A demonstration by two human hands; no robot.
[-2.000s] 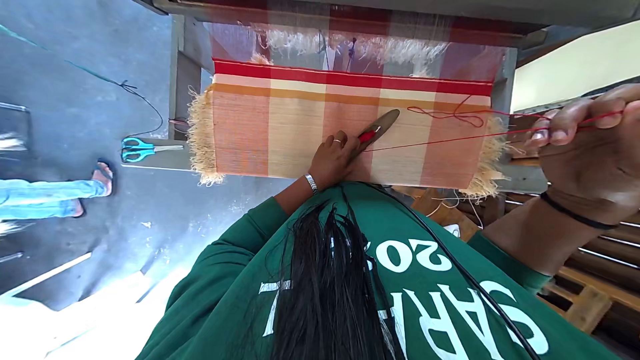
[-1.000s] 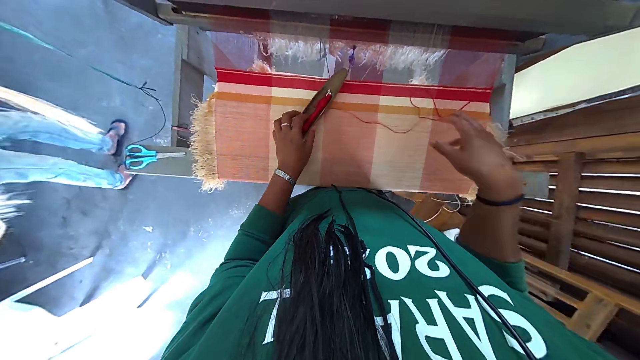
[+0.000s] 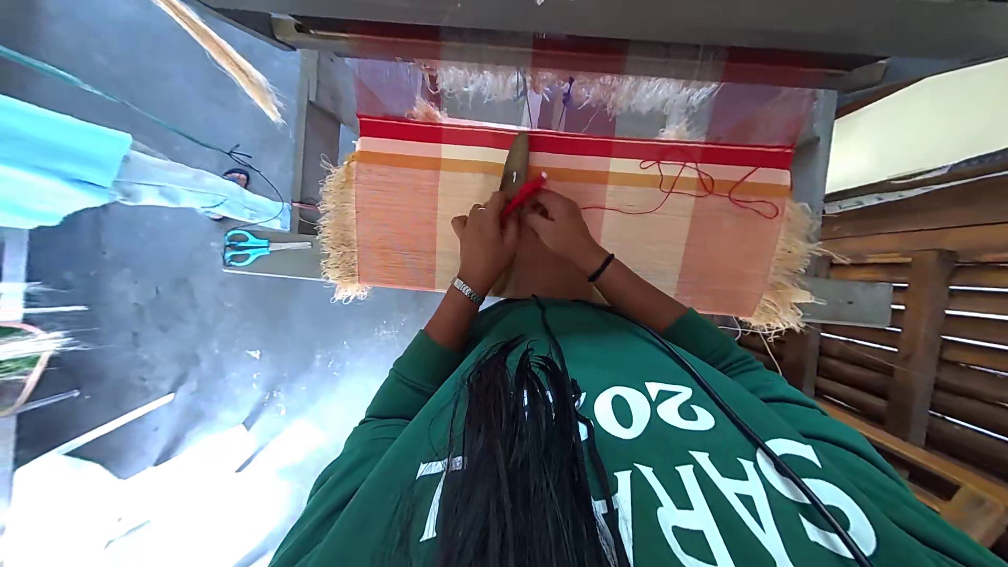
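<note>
On the loom lies a striped woven cloth (image 3: 646, 236) in peach and cream, with a red band and fringed edges. My left hand (image 3: 486, 240), a ring and metal watch or bracelet on it, holds a wooden weaving shuttle (image 3: 516, 161) with a red thread bobbin (image 3: 524, 194) at it. The fingertips of my right hand (image 3: 561, 224) are at the bobbin's near side; the contact is partly hidden. Loose red thread (image 3: 703, 183) runs from near my right hand across the cloth in loops.
Scissors with turquoise handles (image 3: 248, 248) lie on a ledge left of the cloth. The loom's grey beam (image 3: 630, 31) crosses the top. A person in light blue clothing (image 3: 63, 161) is at the far left. Wooden slats (image 3: 866, 315) stand at the right.
My right hand, out to the right holding the thread taut two seconds ago, has come in to the bobbin beside my left hand. The thread now lies slack. The person at left has moved.
</note>
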